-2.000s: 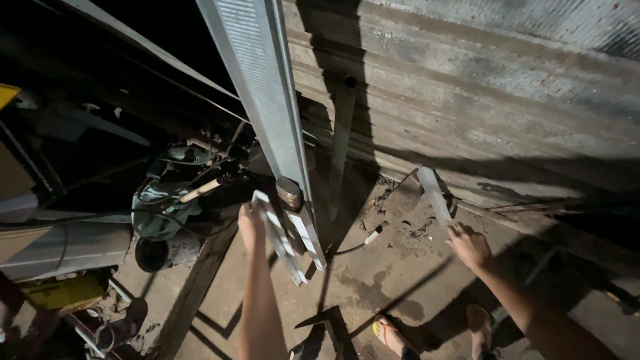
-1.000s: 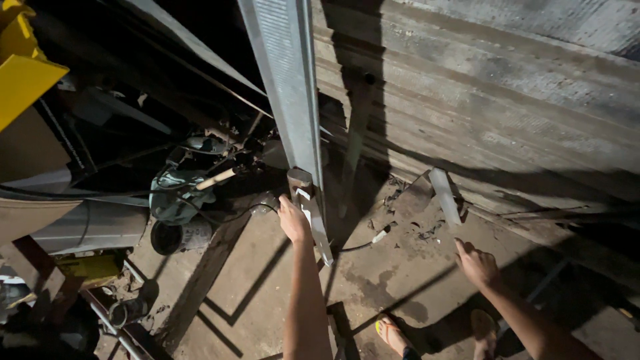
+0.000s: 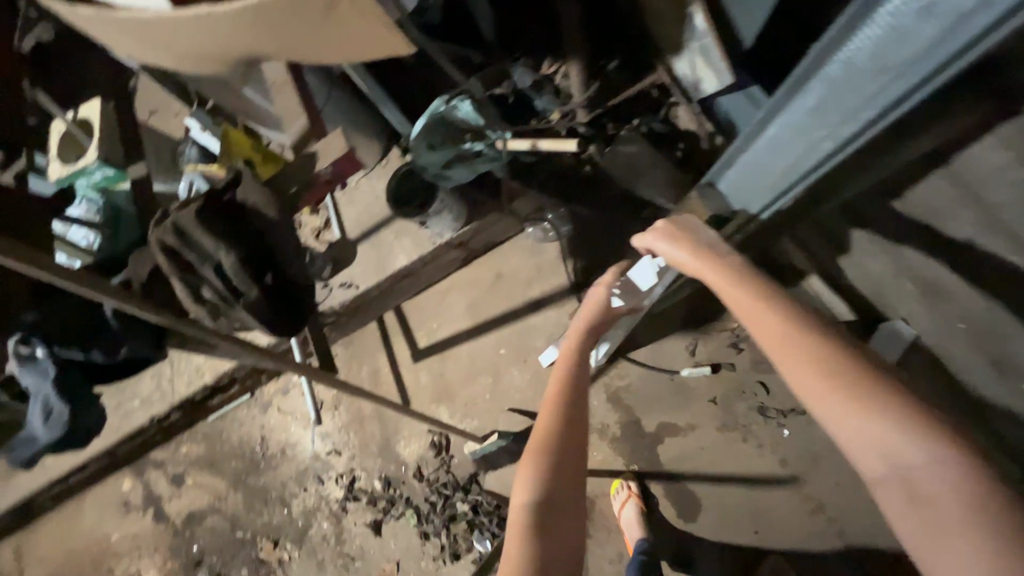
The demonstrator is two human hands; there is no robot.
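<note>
Both hands are at a white slotted metal piece (image 3: 645,273) near the foot of a long grey metal channel (image 3: 832,104). My left hand (image 3: 600,308) is closed around the lower part of the white piece. At its upper end is my right hand (image 3: 680,244), fingers curled, beside a wooden block (image 3: 704,202) by the channel; blur hides whether this hand grips the piece. A narrow metal strip (image 3: 620,332) runs down from there toward the floor.
A long wooden beam (image 3: 432,268) lies across the concrete floor. A long-handled tool (image 3: 352,388) slants over it toward dry leaves (image 3: 440,504). A bucket (image 3: 412,192), a green plastic bag (image 3: 456,140) and a dark bag (image 3: 232,256) are among clutter on the left.
My right hand has come from the right side of the floor to the white piece beside my left hand. The view has swung strongly to the left.
</note>
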